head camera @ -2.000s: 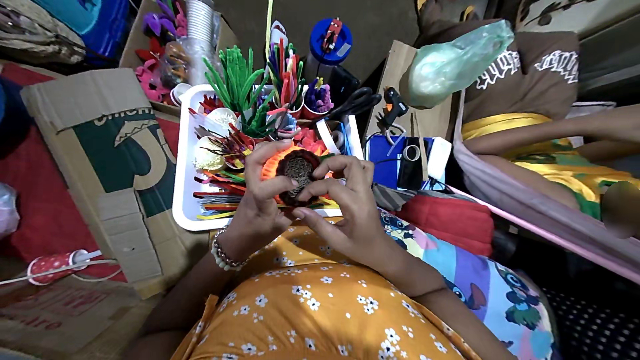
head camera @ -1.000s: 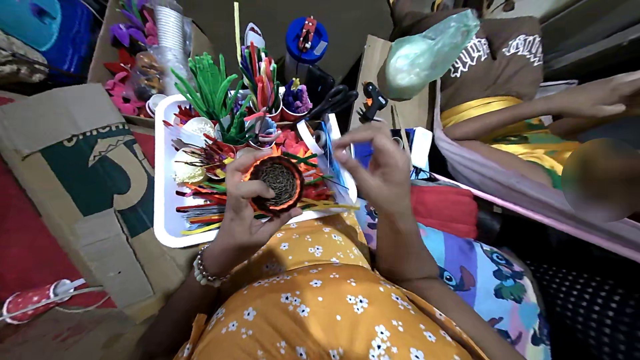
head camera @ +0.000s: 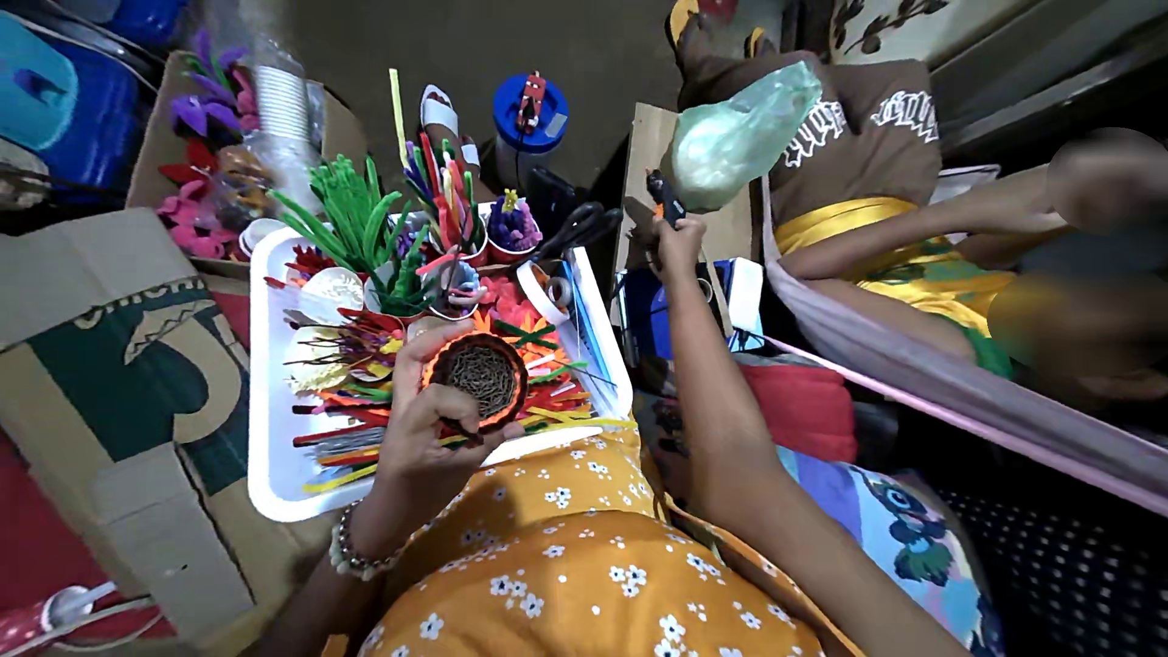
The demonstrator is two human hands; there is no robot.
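My left hand (head camera: 429, 411) holds a round orange and dark-brown piece (head camera: 481, 381) with a coiled brown centre, its thumb bent over the lower rim. It is above a white plastic tray (head camera: 266, 456) filled with colourful pipe cleaners (head camera: 351, 424). Green pipe cleaners (head camera: 338, 219) and cups of mixed ones stand along the tray's back. My right hand (head camera: 680, 242) is stretched forward, its fingers around a black hot glue gun (head camera: 666, 199) with orange parts, over a cardboard piece (head camera: 639, 146). Black-handled scissors (head camera: 581, 226) lie at the tray's back right corner.
A pale green plastic bag (head camera: 739, 137) lies beyond my right hand. Another person (head camera: 867, 237) sits at the right. A cardboard box (head camera: 146, 164) of fuzzy flowers is at the back left, a flattened carton (head camera: 119, 365) at the left, a blue-lidded container (head camera: 531, 114) behind the tray.
My right hand has left the round piece and moved forward and right to the glue gun, closing on it. My left hand still holds the round piece.
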